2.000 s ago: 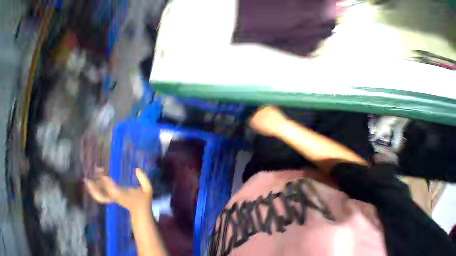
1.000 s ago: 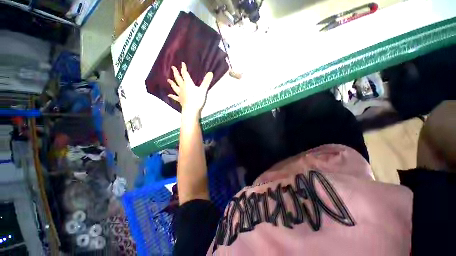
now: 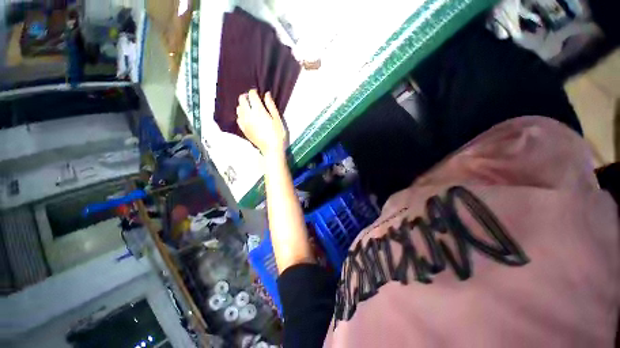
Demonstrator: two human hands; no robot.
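Note:
A dark maroon cut piece of fabric (image 3: 238, 61) lies on the white table top (image 3: 353, 41), with folds along its right part. My left hand (image 3: 262, 126) rests palm down on the fabric's near edge, its fingers slightly bent and a little apart, with no clear grip on the cloth. The hand covers part of that edge. My right hand is not in view.
The table has a green ruler edge (image 3: 340, 117). Blue crates (image 3: 340, 221) stand below it, left of my pink shirt (image 3: 476, 251). White rolls (image 3: 231, 312) and scraps lie on the floor. A wooden strip (image 3: 170, 265) runs beside them.
My left hand first reached over the crate, then came onto the fabric with spread fingers; now its fingers are closer together. My right hand has left the view. The view has turned leftward.

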